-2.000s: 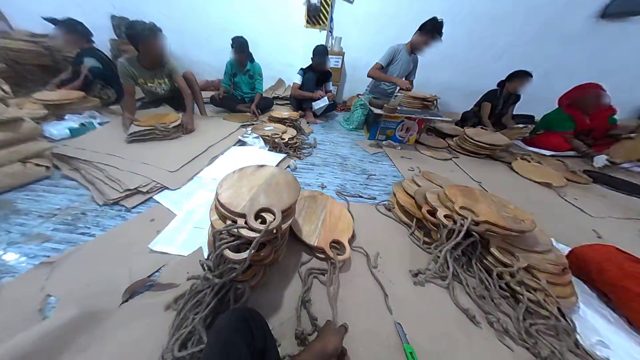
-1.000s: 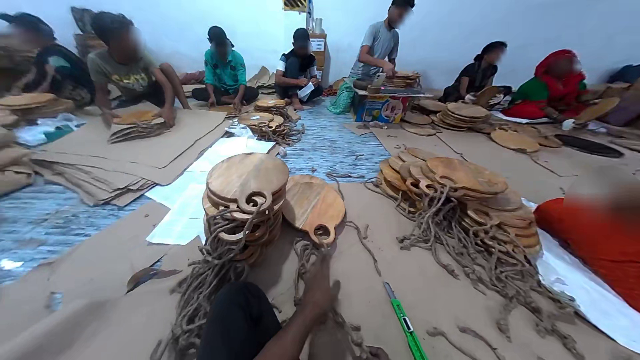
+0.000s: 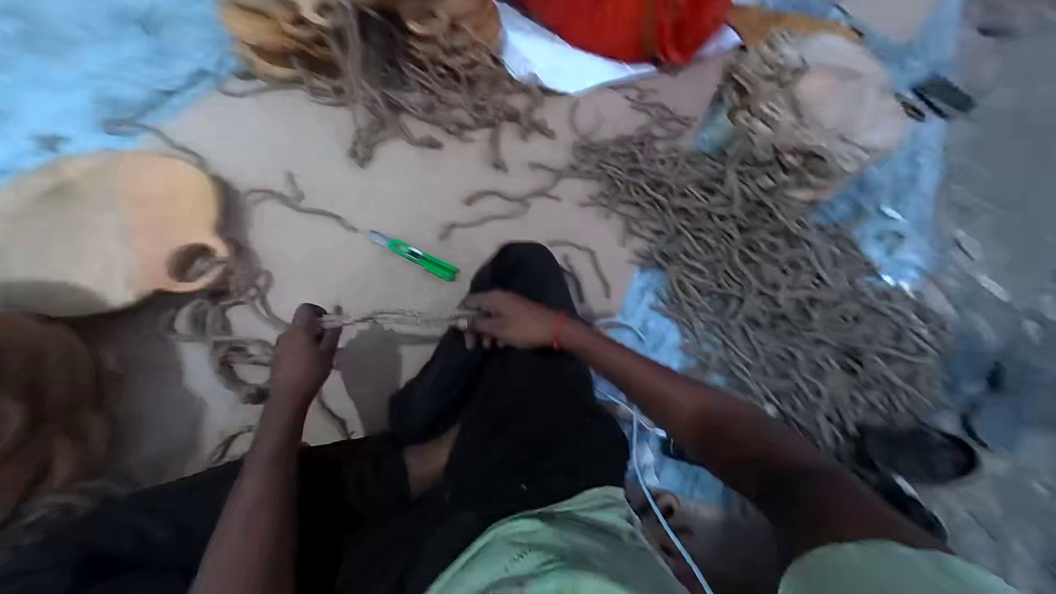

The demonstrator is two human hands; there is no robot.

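Observation:
A length of grey-brown cord is stretched between my two hands, above my dark trousers. My left hand pinches one end of it, and my right hand, with a red thread at the wrist, grips the other. Just beyond the cord a green utility knife lies on the brown sheet. To the left is a round wooden board with a ring-shaped handle, and loops of cord lie between it and my left hand. The view is blurred.
A large heap of cut cords lies at my right. Boards with hanging cords are stacked at the top, near a red cloth on a white sheet. A white cable runs beside my right leg. A dark shoe lies beside the heap.
The view has swung down and to the right, so the cord heap shows. Both hands now hold a cord stretched between them; a second ago one hand was by the board's handle.

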